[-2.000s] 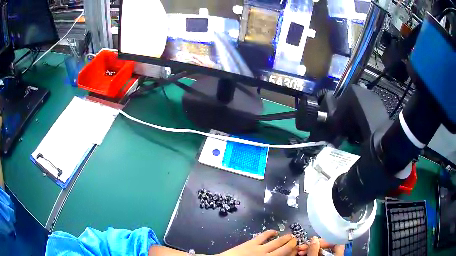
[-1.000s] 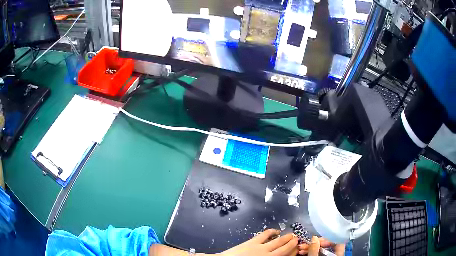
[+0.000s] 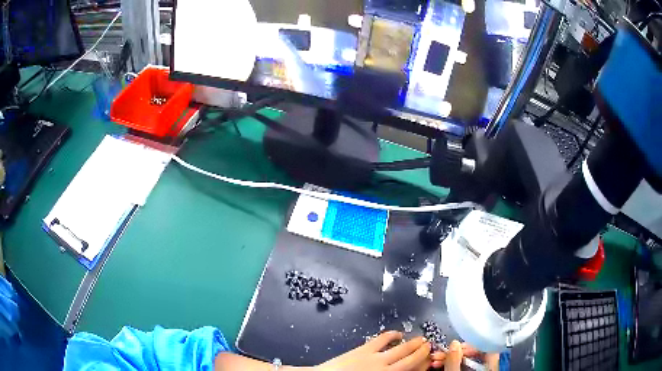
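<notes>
My left hand (image 3: 381, 355) lies low on the black work mat (image 3: 272, 319), fingers extended toward small metal parts (image 3: 432, 332); what its fingertips touch is too small to tell. My right hand (image 3: 454, 356) is partly hidden by the white ring light (image 3: 464, 322) and cut by the bottom edge. It holds a thin, pale tool (image 3: 473, 364), likely tweezers. The two hands' fingertips are close together. The monitor (image 3: 319, 43) shows magnified gold and silver parts with white tabs and a dark blurred shape.
A heap of black-and-silver parts (image 3: 316, 288) lies left of my hands. The microscope tube (image 3: 541, 246) stands over the right side. A blue gridded box (image 3: 354, 226), white cable (image 3: 247, 184), clipboard (image 3: 105, 196), red bin (image 3: 154, 109) and black tray (image 3: 589, 330) surround the mat.
On the monitor the magnified parts have shifted slightly right, and the pointed shape is now dark and blurred. My hands stay in nearly the same place.
</notes>
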